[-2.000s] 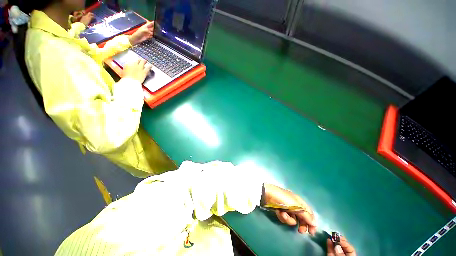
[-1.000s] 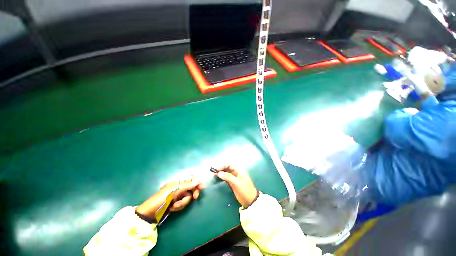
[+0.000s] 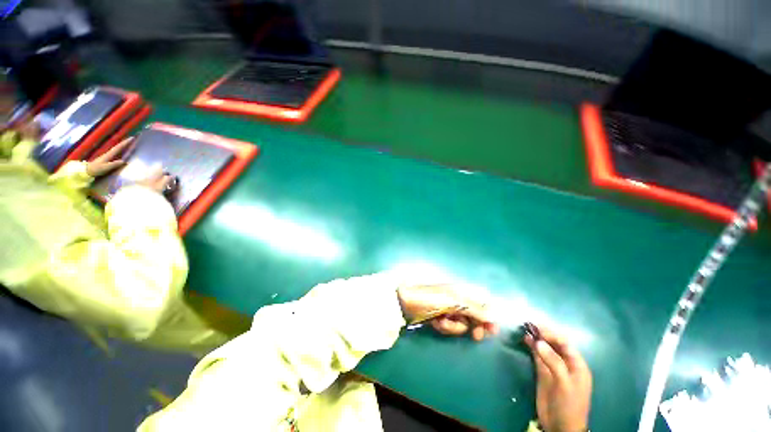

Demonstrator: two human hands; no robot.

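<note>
My right hand (image 3: pixel 561 380) pinches a tiny dark badge sticker (image 3: pixel 530 330) between thumb and fingertips above the green bench (image 3: pixel 406 202). My left hand (image 3: pixel 446 310) is to its left, fingers curled, with the thin yellow edge of a positioning jig (image 3: pixel 435 315) showing in it. The two hands are apart. A white label strip (image 3: pixel 695 291) with a row of dark squares hangs down at the right.
An open laptop (image 3: pixel 676 160) on an orange-red tray (image 3: pixel 597 148) is at the back right, another (image 3: pixel 279 76) at the back left. At the left, a person in a yellow smock (image 3: pixel 110 253) works on a laptop. A shiny plastic bag (image 3: pixel 723 403) is at the lower right.
The view swung right, then back left. My right hand still holds the badge and my left hand the jig. The neighbour's laptop, open earlier, now shows as a flat grey surface.
</note>
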